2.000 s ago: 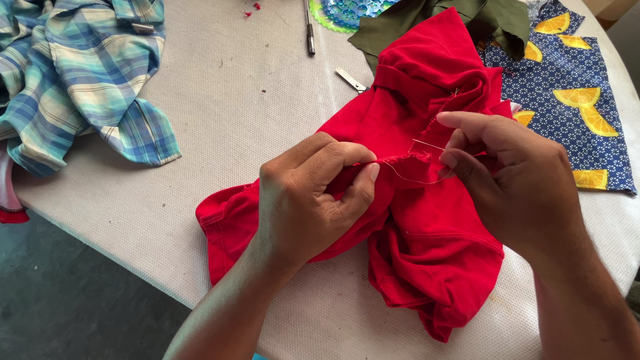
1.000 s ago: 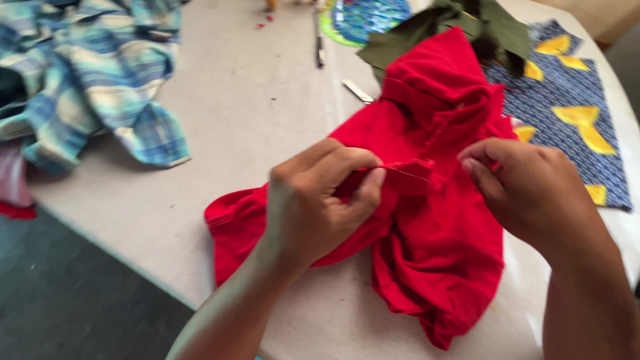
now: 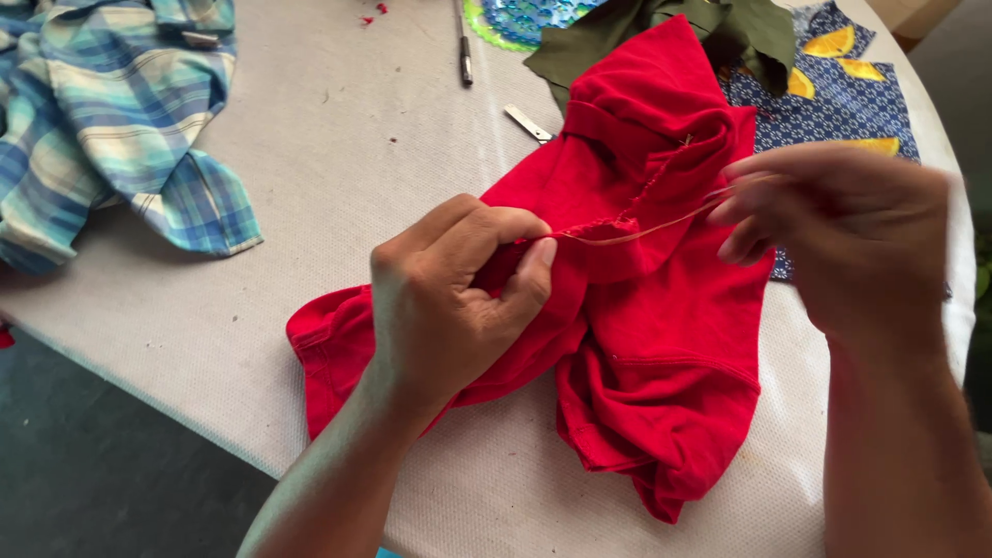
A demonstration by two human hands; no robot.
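A red fabric garment (image 3: 666, 325) lies bunched on the table, with a row of stitches along a raw edge near its middle. My left hand (image 3: 465, 294) pinches that edge between thumb and forefinger. From beside these fingertips a thin thread (image 3: 651, 231) runs, slightly slack, up to my right hand (image 3: 845, 232), which is blurred over the right side of the garment. Its fingers are closed on the thread's far end. Whether a needle is among them cannot be told.
Blue plaid cloth (image 3: 147, 132) lies at the left of the table (image 3: 325, 178). Beyond the garment are a pen (image 3: 466, 62), a metal tool (image 3: 528, 124) partly covered, olive cloth (image 3: 589, 50), blue orange-slice print fabric (image 3: 845, 105) and a blue, green-edged piece (image 3: 527, 19).
My right hand has moved away from the stitched edge, to the right, and the thread now spans between both hands. My left hand keeps its pinch on the red cloth.
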